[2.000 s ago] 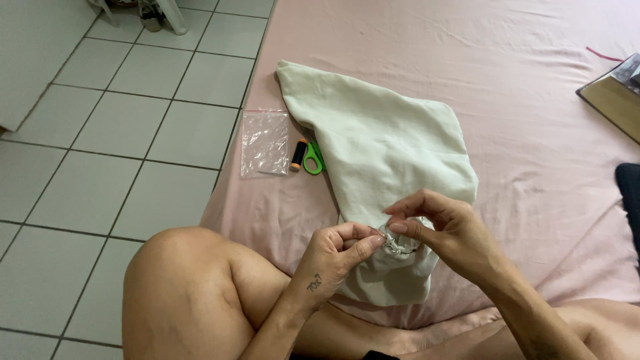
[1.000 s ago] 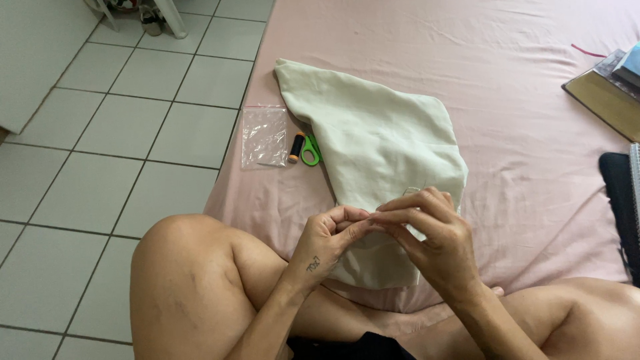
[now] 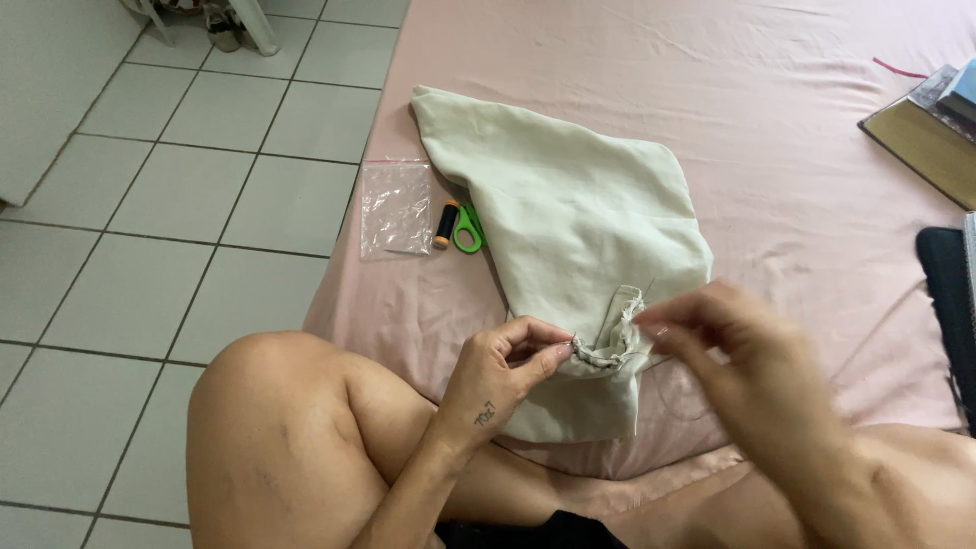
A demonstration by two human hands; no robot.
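A pale cream cloth piece (image 3: 579,198) lies on the pink bedsheet before me, its frayed edge (image 3: 629,328) folded up with dark stitches along it. My left hand (image 3: 496,374) pinches this edge between thumb and forefinger. Just right of the edge, my right hand (image 3: 732,358) is blurred, its thumb and fingertips close together; a thin line like a needle or thread shows near them, but what they hold is unclear. A dark thread loops below the right hand. Left of the cloth lie a spool of black thread (image 3: 447,225) and green-handled scissors (image 3: 468,230), partly under the cloth.
A clear zip bag (image 3: 396,207) lies near the bed's left edge. Books (image 3: 923,137) and a black fabric item (image 3: 945,290) are at the right. My bent legs (image 3: 282,442) border the work in front. White floor tiles (image 3: 191,290) show at left.
My right hand has moved right, away from my left, which it met at the cloth one second ago. The frayed edge, hidden then by my hands, now shows between them.
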